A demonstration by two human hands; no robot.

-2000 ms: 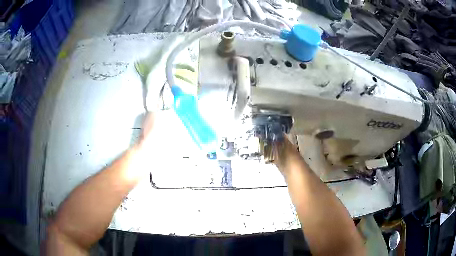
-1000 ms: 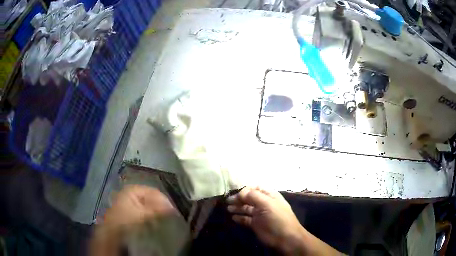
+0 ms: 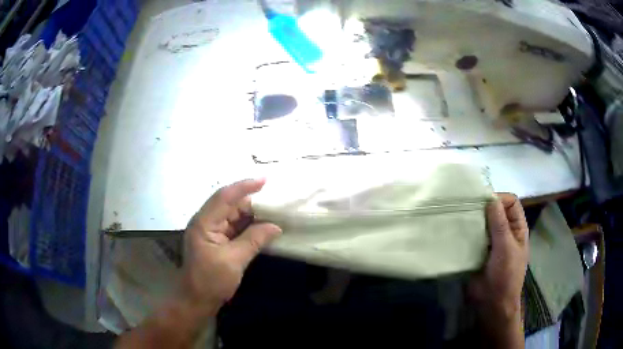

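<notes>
A pale khaki fabric piece [image 3: 382,232] is stretched sideways between my two hands at the table's front edge, with a seam or fold line running along it. My left hand [image 3: 229,238] holds its left end between thumb and fingers. My right hand [image 3: 505,245] grips its right end. The white sewing machine head [image 3: 505,54] stands behind, at the upper right. The metal needle plate [image 3: 369,100] shows beyond the fabric. The blue lamp [image 3: 295,41] lights the needle area, which is washed out.
A dark blue lattice crate [image 3: 65,198] with pale pieces [image 3: 34,88] stands at the left. The chipped white table [image 3: 171,136] lies in front. More khaki cloth [image 3: 557,252] and an orange-brown tray rim [image 3: 600,272] are at the lower right. Khaki cloth [image 3: 140,272] also hangs below the table at left.
The fabric has moved from the table's left front edge to the right, and is now spread between both hands. My left hand has taken its left end; my right hand has moved right.
</notes>
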